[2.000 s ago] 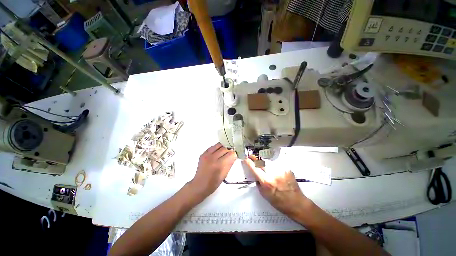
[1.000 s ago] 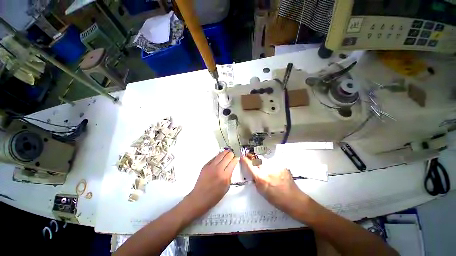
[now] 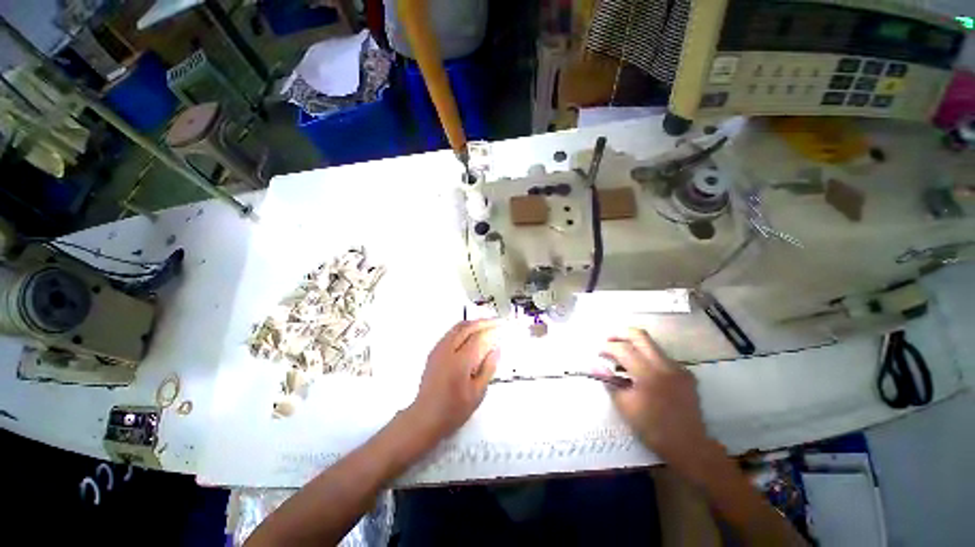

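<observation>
The cream sewing machine (image 3: 663, 251) stands with its needle and presser foot area (image 3: 529, 310) over a brightly lit bed. My left hand (image 3: 458, 374) rests just left of the needle, fingers bent; any fabric under the fingertips is lost in the glare. My right hand (image 3: 654, 390) is on the bed to the right of the needle, fingers curled. A small dark shape shows by its fingertips; I cannot tell if it is held. A loose heap of small cream and brownish fabric pieces (image 3: 321, 321) lies left of the machine.
A slim black tool (image 3: 725, 324) lies right of a white strip (image 3: 641, 300). Black-handled scissors (image 3: 904, 371) lie far right. The control panel (image 3: 823, 75) is at upper right. A second machine (image 3: 80, 321) stands at left. A printed ruler (image 3: 481, 443) runs along the front edge.
My right hand has moved right, away from the needle and from my left hand. My left hand stays beside the needle, slightly lower. The camera view has shifted a little.
</observation>
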